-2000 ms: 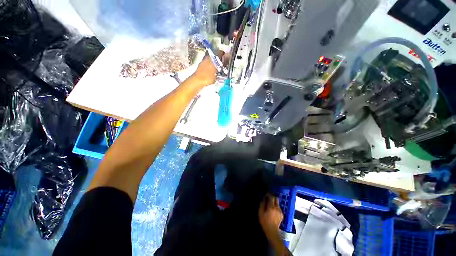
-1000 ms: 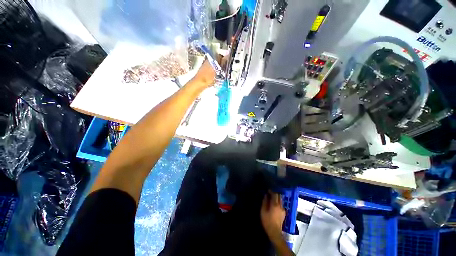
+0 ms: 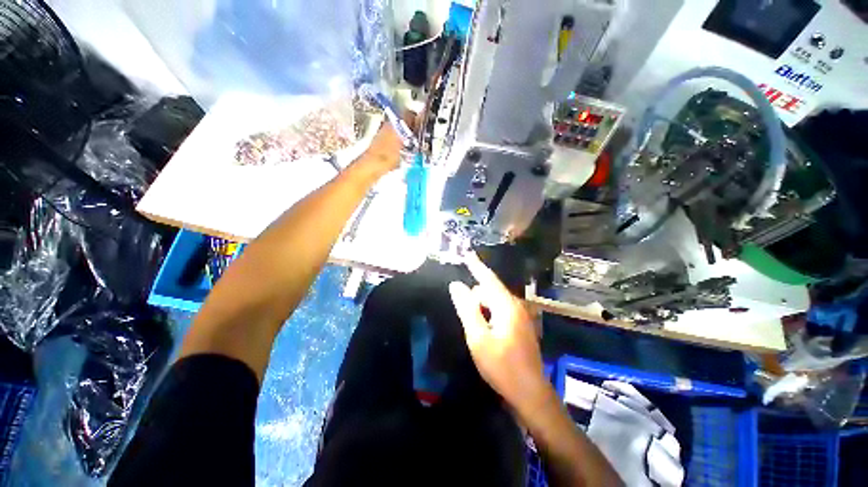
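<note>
My left hand (image 3: 384, 145) reaches to the left side of the grey-white sewing machine head (image 3: 519, 90), beside a white-and-blue stick-like thing (image 3: 388, 107). Its fingers are mostly hidden, so I cannot tell whether it holds anything. My right hand (image 3: 503, 338) is just below the brightly lit needle area (image 3: 455, 240), over black cloth (image 3: 428, 285). Its index finger points up to the clamp and its thumb is apart from it, with nothing seen between them. The black cloth merges with the dark clothing on my lap. A blue translucent guard (image 3: 415, 198) hangs left of the needle area.
Copper-coloured pieces (image 3: 300, 141) lie on the white table (image 3: 205, 185) under a clear bag (image 3: 276, 48). A wrench (image 3: 359, 219) lies nearby. The feeding mechanism (image 3: 700, 157) and green bowl (image 3: 776, 264) are at right. A blue crate (image 3: 657, 379) holds white-grey fabric (image 3: 623, 428).
My right hand has moved up from beside the blue crate to the needle area. My left hand stays at the machine's left side. The view has shifted slightly.
</note>
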